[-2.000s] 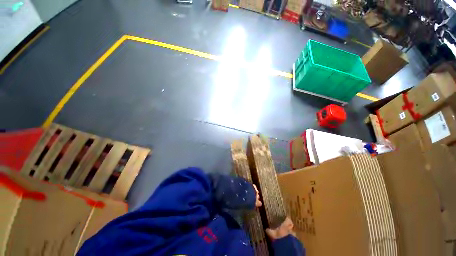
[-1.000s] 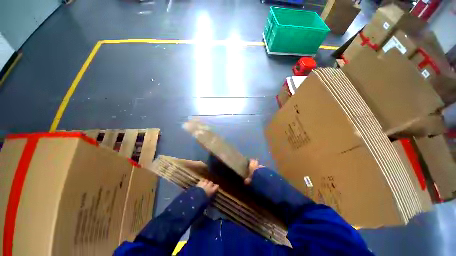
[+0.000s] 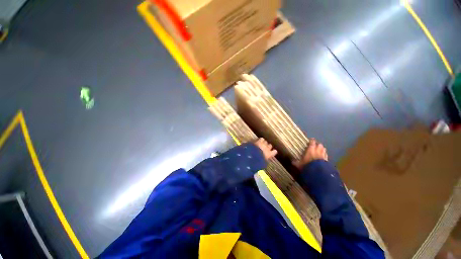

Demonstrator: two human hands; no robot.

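Two bundles of flattened cartons stand on edge side by side in front of me, their striped corrugated edges facing up. My left hand (image 3: 266, 148) grips the top edge of the left bundle (image 3: 233, 121). My right hand (image 3: 312, 153) grips the top edge of the right bundle (image 3: 270, 114). A dark gap shows between the bundles. My fingertips are partly hidden in that gap. Dark blue sleeve covers with white dots cover my forearms.
A sealed carton (image 3: 232, 35) with red tape stands ahead. Blurred brown cardboard (image 3: 399, 177) lies at the right. A yellow floor line (image 3: 174, 50) runs under the bundles. A small green scrap (image 3: 86, 97) lies on the floor at left. A green tote edge (image 3: 455, 93) shows far right.
The view has swung left, bringing the sealed carton to the top centre. The two bundles stay in my hands and now stand nearly parallel. The green tote has moved to the right rim.
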